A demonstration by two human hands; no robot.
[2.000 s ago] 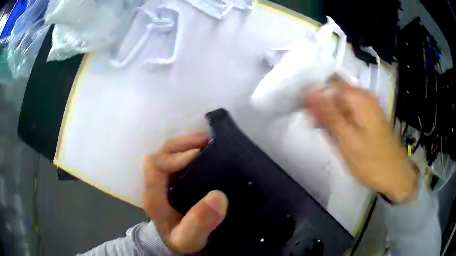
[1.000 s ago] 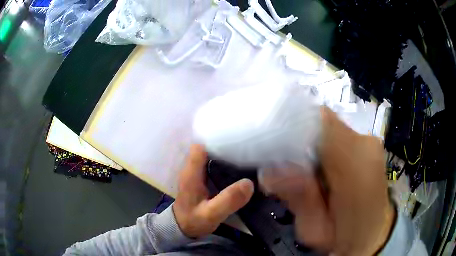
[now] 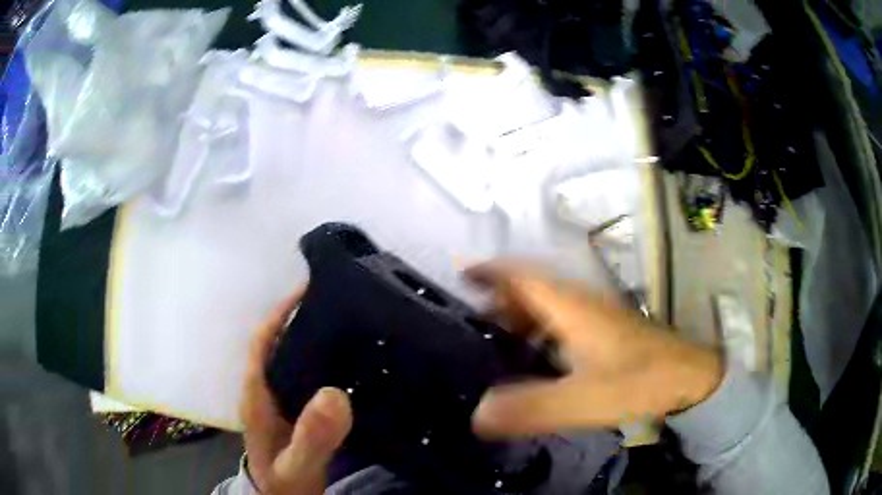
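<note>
A large black socket housing [image 3: 387, 387] is held in front of me at the lower middle, tilted, with slots along its upper right edge. My left hand [image 3: 290, 416] grips its left side, thumb on the face. My right hand [image 3: 580, 358] is at its right end, blurred, fingers apart around the upper edge and right side; whether it grips or only touches is unclear. A white glue bag or wad [image 3: 604, 196] appears to lie at the right of the white board [image 3: 184, 319], but blur makes this uncertain.
White trim frames [image 3: 455, 169] are scattered along the board's far side. A milky plastic bag [image 3: 116, 106] lies at the far left. Black pieces [image 3: 551, 34] are piled at the back, with a wired board bundle [image 3: 716, 106] at the right. Another wired bundle [image 3: 160, 430] shows at lower left.
The white wad has left my right hand, which is now at the housing. The housing is more fully in view, and the camera view has shifted and turned.
</note>
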